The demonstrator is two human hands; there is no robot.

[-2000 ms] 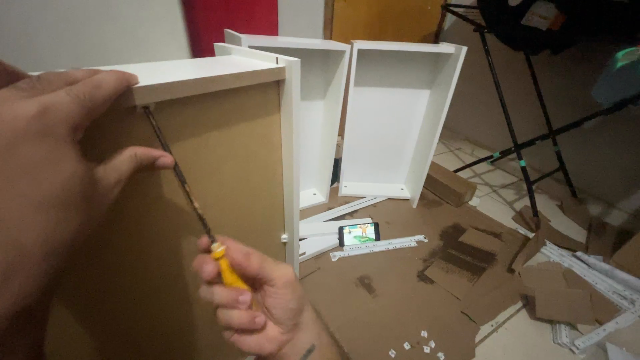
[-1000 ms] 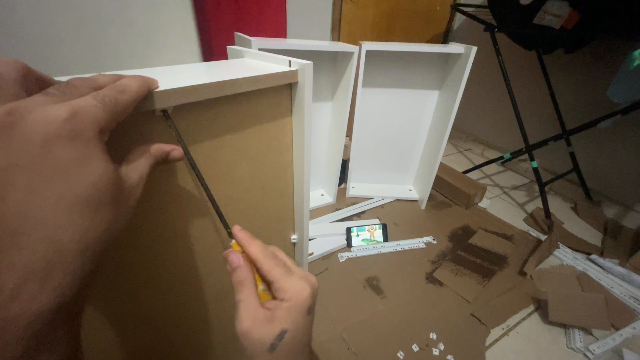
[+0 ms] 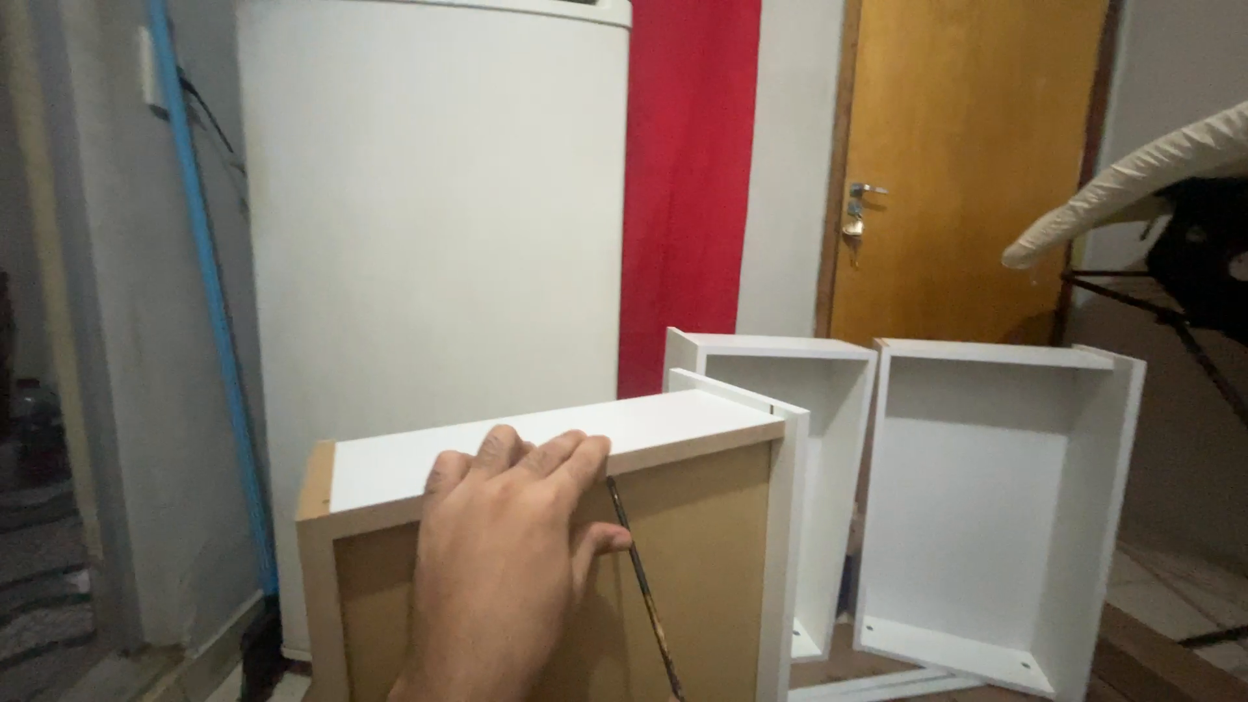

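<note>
A white drawer (image 3: 556,429) stands on its side with its brown bottom panel (image 3: 717,546) facing me. My left hand (image 3: 507,546) rests over its upper edge, fingers on the white side and thumb near a screwdriver's shaft (image 3: 643,585). The dark shaft slants from just under that edge, close to my fingertips, down to the bottom of the view. Its handle is out of view. At the lower frame edge, only a sliver of skin shows beside the shaft; the rest of my right hand is hidden below.
Two more white drawers (image 3: 975,351) stand upright behind at the right. A white refrigerator (image 3: 439,214) is behind the near drawer, with a red curtain (image 3: 687,195) and a wooden door (image 3: 965,175) beyond. A blue pole (image 3: 210,263) leans at the left. White strips (image 3: 877,685) lie on the floor.
The view has swung up and left, bringing in the refrigerator and door. My right hand and the yellow screwdriver handle, seen before, have dropped out of view, bar a sliver of skin.
</note>
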